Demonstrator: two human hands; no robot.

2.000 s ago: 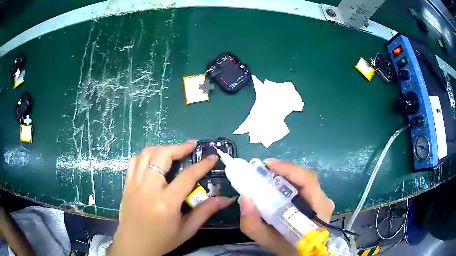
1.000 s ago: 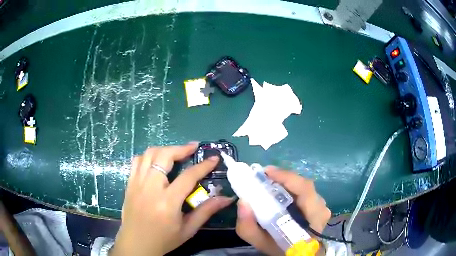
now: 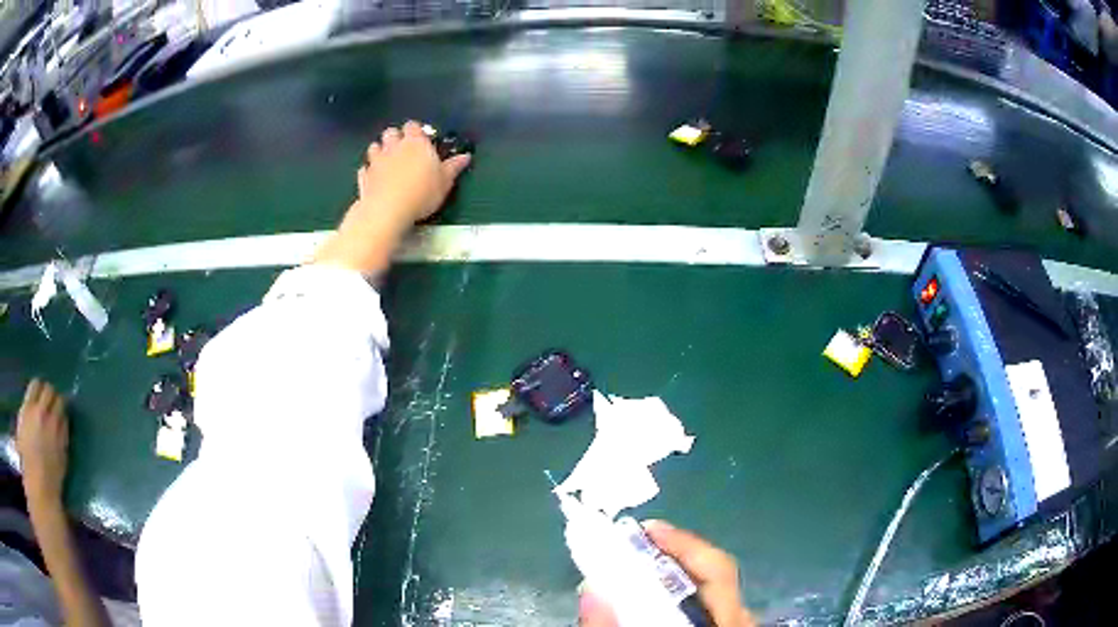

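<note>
My left hand (image 3: 407, 178) is stretched out past the pale rail. Its fingers and thumb are around a black device housing (image 3: 455, 146), which they partly cover. My right hand (image 3: 699, 570), cut off by the bottom edge, holds the white glue syringe (image 3: 619, 563). The syringe's narrow tip is at the lower left edge of the white paper scrap (image 3: 631, 447). Another black housing (image 3: 552, 386) lies open on the green surface, with its silver-white battery (image 3: 494, 413) on its left.
A pale rail (image 3: 589, 243) and a metal post (image 3: 864, 123) stand beyond. The blue controller (image 3: 975, 404) and another housing (image 3: 896, 339) are at right. Several housings with batteries (image 3: 171, 435) lie at left, near another person's hand (image 3: 43, 429). One more battery (image 3: 688, 135) lies beyond the rail.
The view has tilted up. My left hand has left the near housing and reached past the rail; that housing no longer shows. The syringe tip has moved to the paper.
</note>
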